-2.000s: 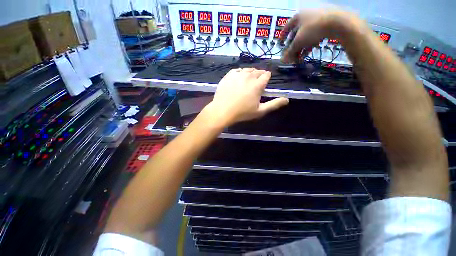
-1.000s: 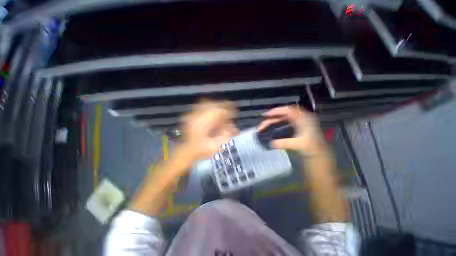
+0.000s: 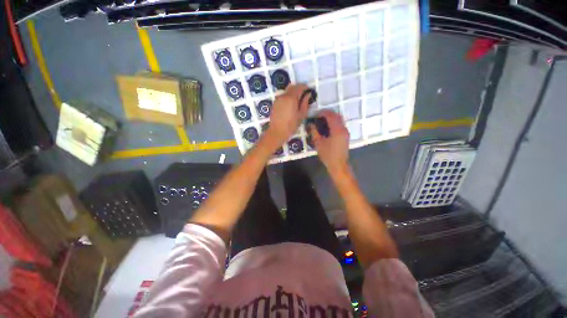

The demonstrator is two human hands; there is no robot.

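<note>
A white watch tray (image 3: 367,68) with square pockets lies in front of me, tilted in view. Black round smartwatches (image 3: 257,83) fill pockets in its left columns; the pockets to the right show no watches. My left hand (image 3: 289,115) is over the tray with a dark watch (image 3: 308,96) at its fingertips. My right hand (image 3: 332,136) is just right of it, fingers around another dark watch (image 3: 319,127) low over the tray. My hands partly hide the watches below them.
Cardboard box (image 3: 149,99) and a pale square stool or box (image 3: 81,133) stand on the floor at left. Black blocks with round items (image 3: 186,189) are below them. A tray stack (image 3: 438,174) rests at right by the wall. Rack edges run along the top; wire shelving (image 3: 447,248) is at lower right.
My view has turned from the rack shelf down to the floor. My hands have left the top shelf and its cables and are now over the large tray, each with a watch.
</note>
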